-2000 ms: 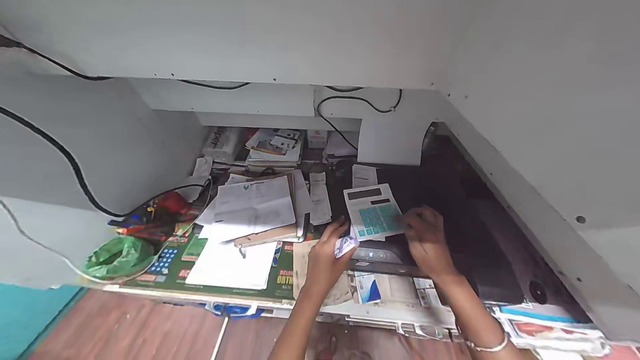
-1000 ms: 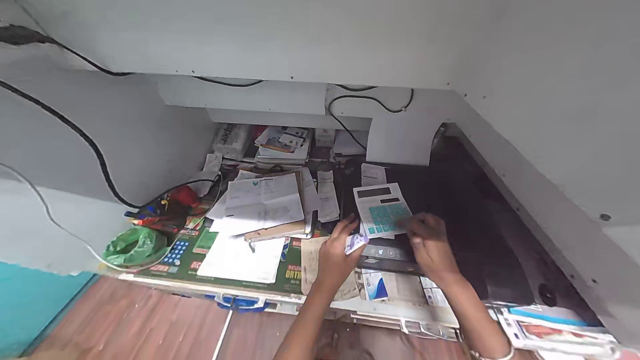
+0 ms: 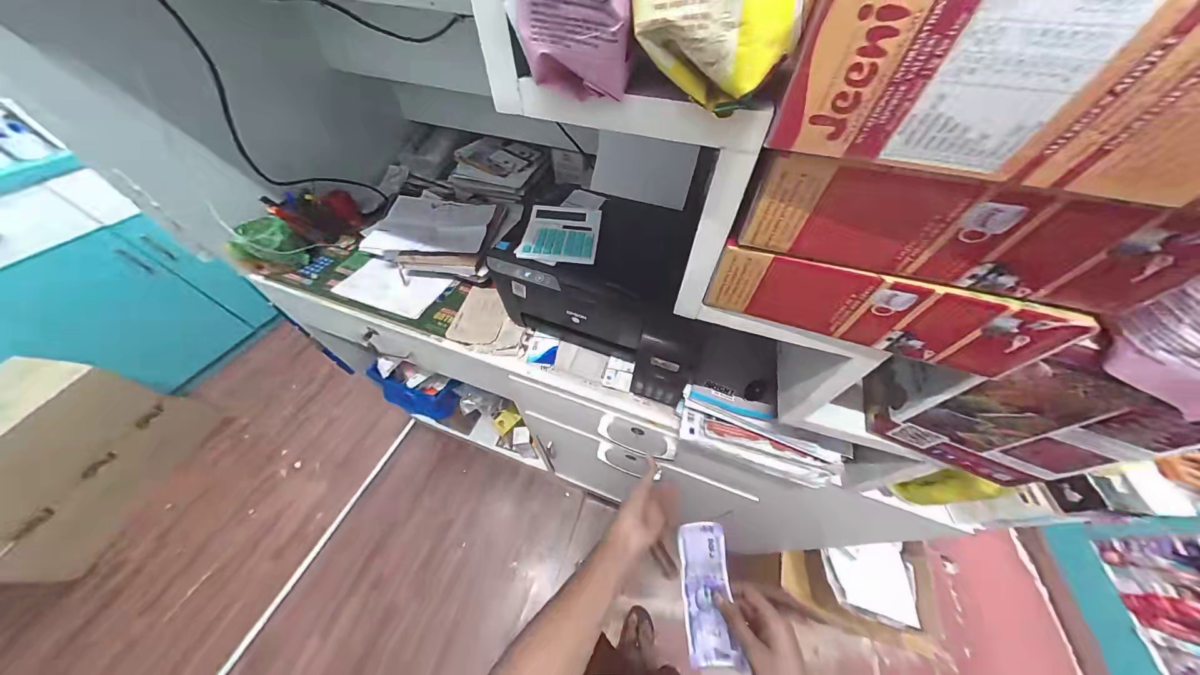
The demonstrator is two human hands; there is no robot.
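My right hand [image 3: 761, 626] grips a purple banknote [image 3: 705, 595] near its lower end, at the bottom of the view. My left hand [image 3: 647, 511] is stretched toward the grey drawers [image 3: 637, 450] below the counter, fingertips by the lower round-ended pull plate; it is blurred, and whether it touches the plate I cannot tell. A white calculator with teal keys [image 3: 560, 234] lies on the black printer [image 3: 581, 300]. Left of the printer are stacked papers [image 3: 436, 225] and a loose white sheet [image 3: 394, 286].
Red boxes [image 3: 844, 225] fill the shelves at the upper right. Magazines [image 3: 759, 431] lie at the counter's right end. A blue basket [image 3: 412, 394] sits under the counter. A cardboard box [image 3: 84, 469] stands at the left, and an open carton [image 3: 806, 581] is on the floor.
My hands have left the calculator on the printer and moved down in front of the drawers. The banknote, earlier by my left hand, is in my right hand. The view has swung widely.
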